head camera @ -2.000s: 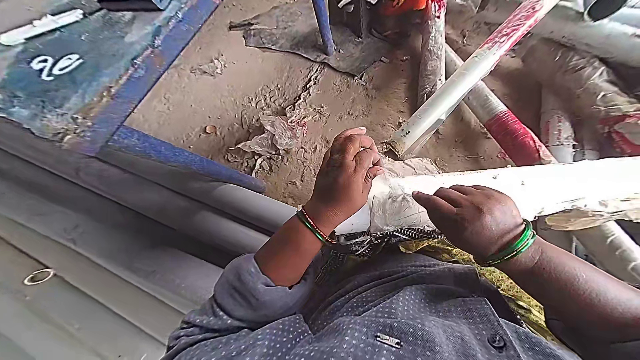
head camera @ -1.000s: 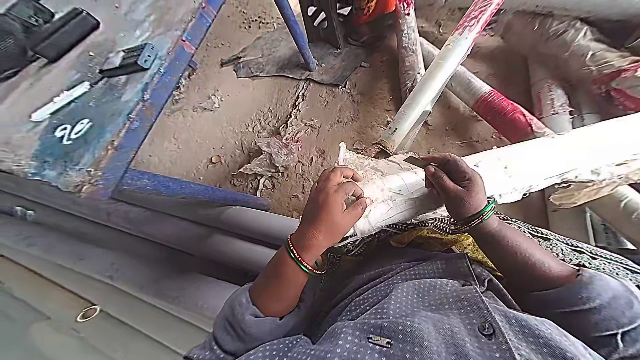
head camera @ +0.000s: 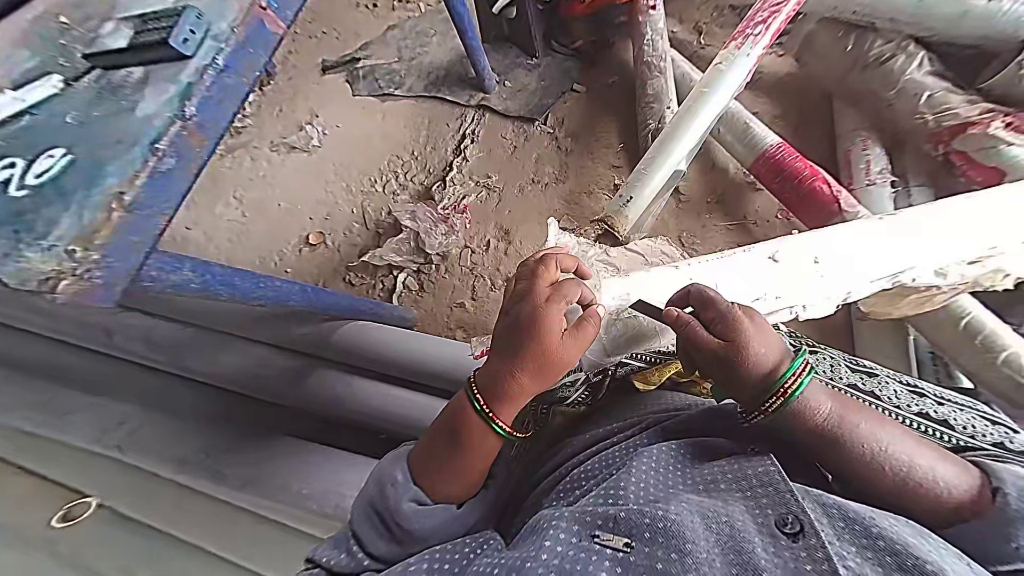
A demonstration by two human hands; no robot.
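Note:
A thick roll in white wrapping [head camera: 840, 260] lies across my lap, its near end covered with crumpled clear plastic film [head camera: 628, 332]. At that end is my left hand [head camera: 548, 320], fingers curled against the film; whether it pinches the film cannot be told. My right hand [head camera: 724, 340] pinches a small dark flat blade-like strip [head camera: 652, 310] between thumb and forefinger, just above the wrapped end. Loose brownish wrapping [head camera: 640, 252] sticks out behind the end. Both wrists wear bangles.
A blue-edged table [head camera: 136, 200] with a black object [head camera: 148, 36] stands at upper left. Grey pipes [head camera: 200, 400] run along the left. White and red wrapped rolls [head camera: 720, 104] lie on the dirt floor at upper right, near plastic scraps [head camera: 420, 236].
My right hand has come away from the roll's surface, and the dark strip now shows plainly in its fingers. My left hand stays at the wrapped end.

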